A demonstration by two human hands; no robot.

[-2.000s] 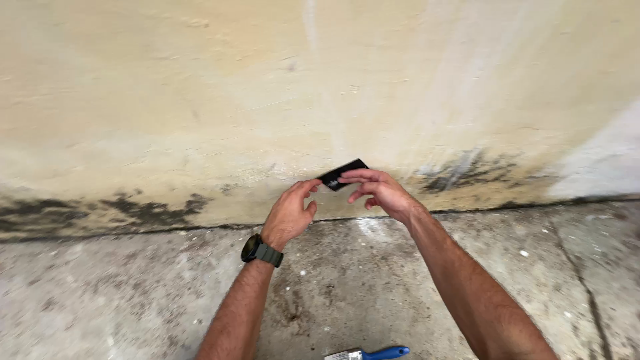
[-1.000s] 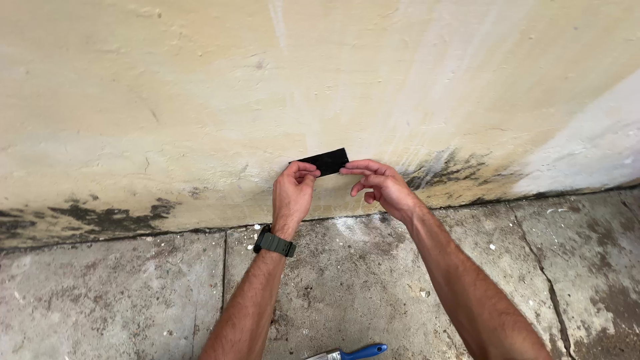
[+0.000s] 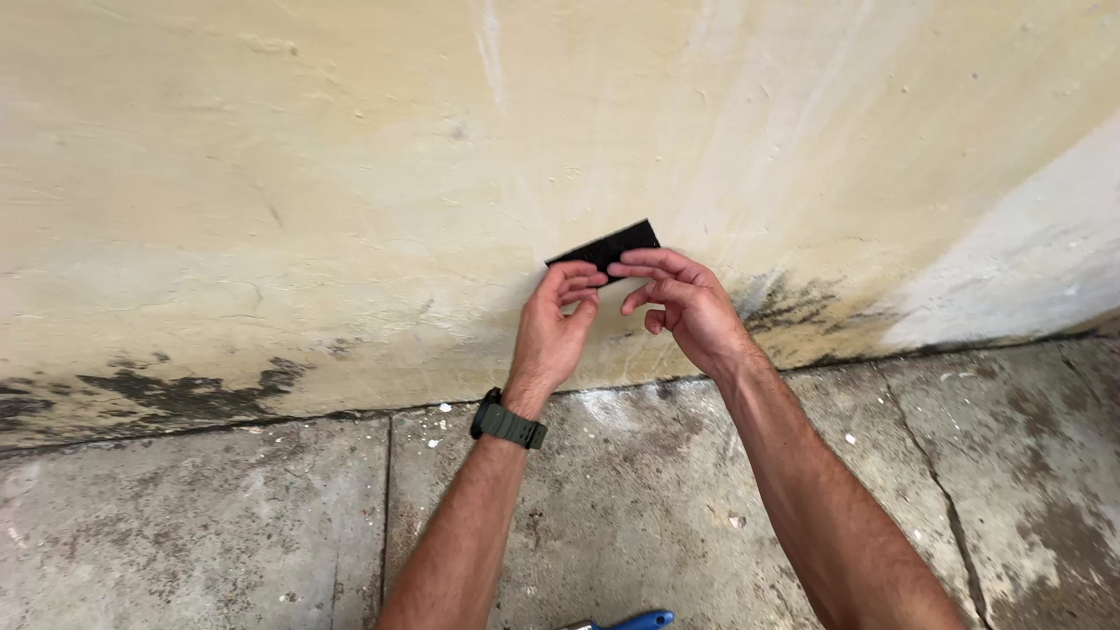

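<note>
A thin black rectangular sheet, perhaps sandpaper [image 3: 617, 243], lies tilted against the yellowish painted wall [image 3: 394, 175], its right end higher. Both hands are on its lower part. My left hand [image 3: 556, 328], with a dark watch at the wrist, has its fingertips over the lower left edge. My right hand [image 3: 682, 302] lays its upper fingers on the sheet's right half, the other fingers curled loosely below. The fingers cover part of the sheet, and whether either hand grips it or only presses it does not show.
Dark stains [image 3: 188, 389] and flaking paint mark the wall's base. A cracked concrete floor [image 3: 630, 507] with paint chips meets the wall. Near the bottom edge lies a brush with a blue handle [image 3: 643, 620], partly out of view. A whitish patch [image 3: 1024, 254] covers the wall at right.
The black sheet lay tilted, then nearer level, and is tilted again now. My right hand's fingers have gone from its right end further onto its face.
</note>
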